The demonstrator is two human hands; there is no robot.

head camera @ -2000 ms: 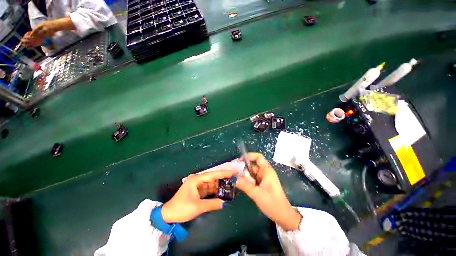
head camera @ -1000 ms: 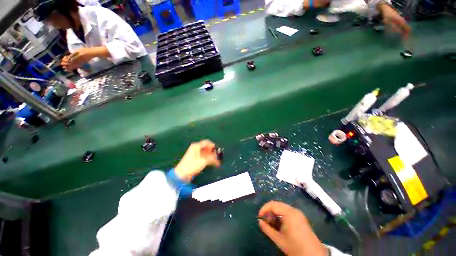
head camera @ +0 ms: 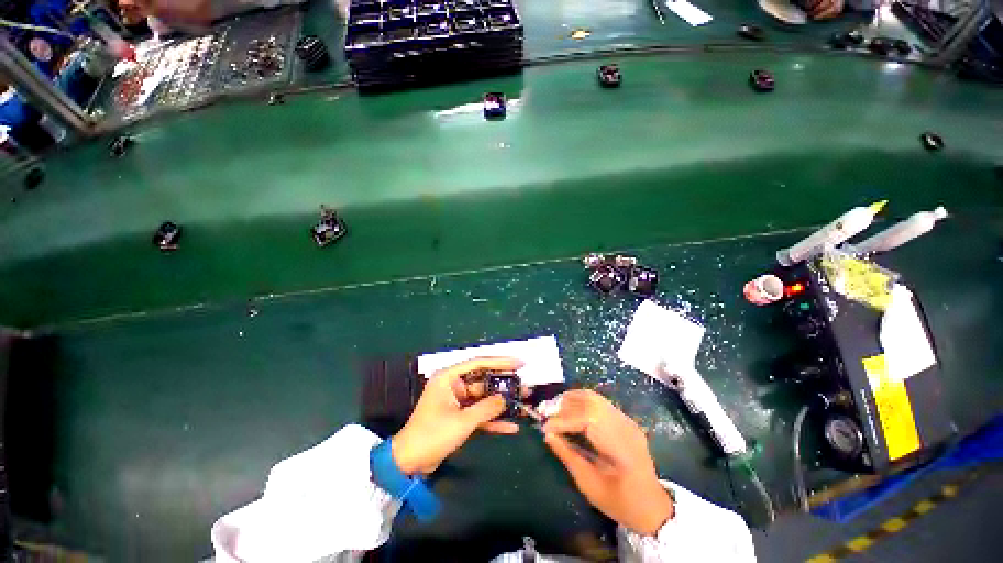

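Note:
My left hand [head camera: 449,416], with a blue band at the wrist, holds a small black square electronic unit [head camera: 503,385] between thumb and fingers, face up. My right hand [head camera: 599,445] holds slim dark tweezers [head camera: 530,411], their tip at the lower right edge of the unit. Whether the tip grips anything is too small to tell. The adhesive strip sheet [head camera: 539,357] lies just behind my hands, black at its left and white at its right, partly hidden by my left hand.
Several units [head camera: 623,277] sit grouped behind the white paper square [head camera: 661,337], amid white crumbs. The dispensing syringe [head camera: 709,412] touches the paper. The controller [head camera: 869,363] stands right, spare syringes [head camera: 833,235] beside it. Spaced units [head camera: 328,227] lie on the belt; black trays [head camera: 434,44] stand beyond.
My left hand has come back from the belt's edge to the front of the mat with a unit. My right hand has moved in beside it with the tweezers. The camera view has shifted.

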